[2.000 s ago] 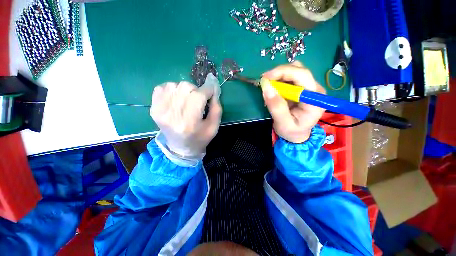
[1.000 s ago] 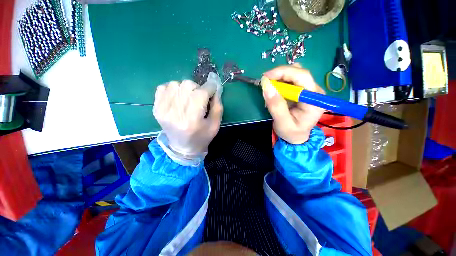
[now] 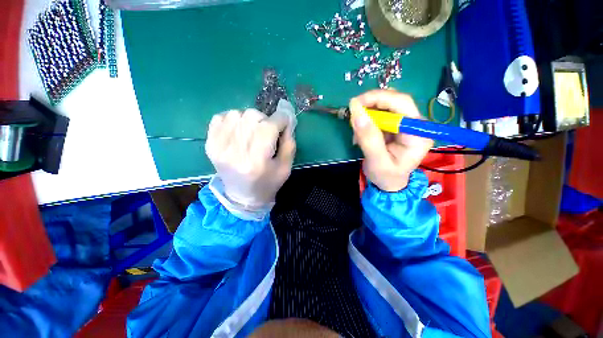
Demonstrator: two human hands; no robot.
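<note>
My left hand point(image 3: 250, 158), in a thin whitish glove, is closed on the thin solder wire point(image 3: 175, 138), which runs in from the left; its short end shows past my fingertips. My right hand point(image 3: 390, 138) holds the soldering iron point(image 3: 440, 131) by its yellow grip. The iron's dark tip points left, close to the wire's end and a tiny white-and-red part point(image 3: 312, 101) beside a few small dark parts. A pile of small dark parts point(image 3: 270, 92) lies just beyond my left fingertips. Whether tip and wire touch is too small to tell.
Loose white-and-red parts point(image 3: 340, 33) lie near the round tan pot point(image 3: 423, 32). The blue soldering station point(image 3: 496, 59) and yellow sponge holder point(image 3: 570, 96) are at right. The solder reel point(image 3: 12, 142) and striped component block point(image 3: 59, 49) are left. A cardboard box point(image 3: 529, 234) and red tray point(image 3: 449, 211) are lower right.
The iron's tip has drawn slightly right, away from the small part. My left hand has shifted slightly right. Clear plastic has come into view at the top edge.
</note>
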